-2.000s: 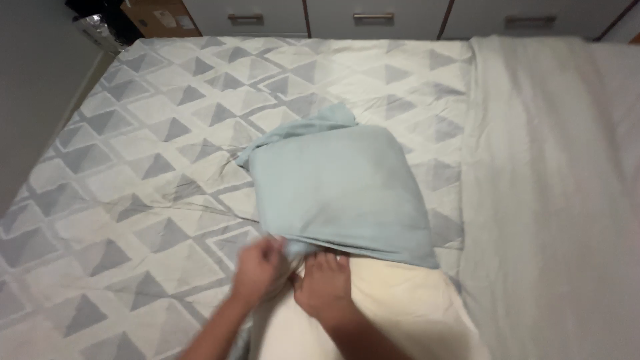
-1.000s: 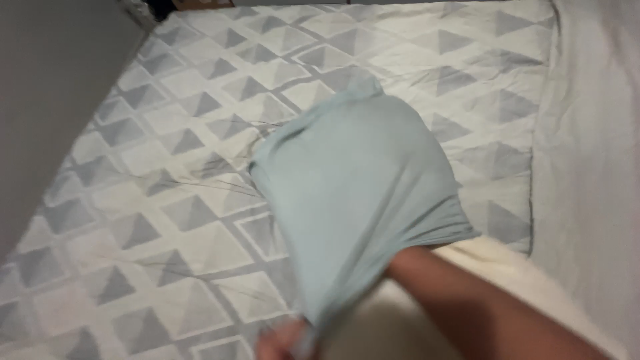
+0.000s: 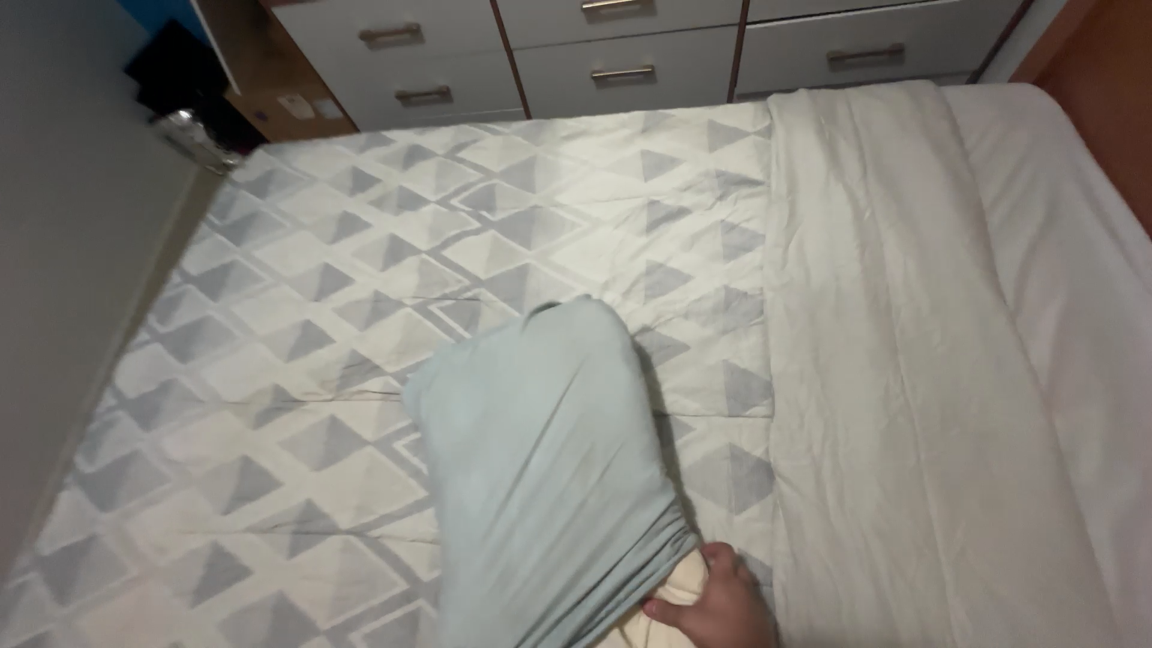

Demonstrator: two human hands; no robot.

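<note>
A light blue pillowcase [image 3: 540, 450] covers most of a cream pillow [image 3: 686, 580], which shows at the case's lower right opening. My right hand [image 3: 724, 598] is at that corner, thumb and fingers closed on the cream pillow beside the gathered edge of the case. Folds run across the case from this corner toward its middle. My left hand is out of view, and the lower end of the pillow is cut off by the frame's bottom edge. Both lie on a comforter [image 3: 342, 270] with grey and white diamond patterns.
The comforter's folded-back plain band [image 3: 855, 315] and a white sheet [image 3: 1044, 225] lie at the right. Behind the bed stands a white dresser [image 3: 540, 63] with metal handles. A cardboard box [image 3: 297, 103] and dark items are at the back left, near a grey wall [image 3: 72, 180].
The case now covers more of the cream pillow than two seconds ago. My left hand has left the view; my right hand is at the lower right corner. The view has shifted.
</note>
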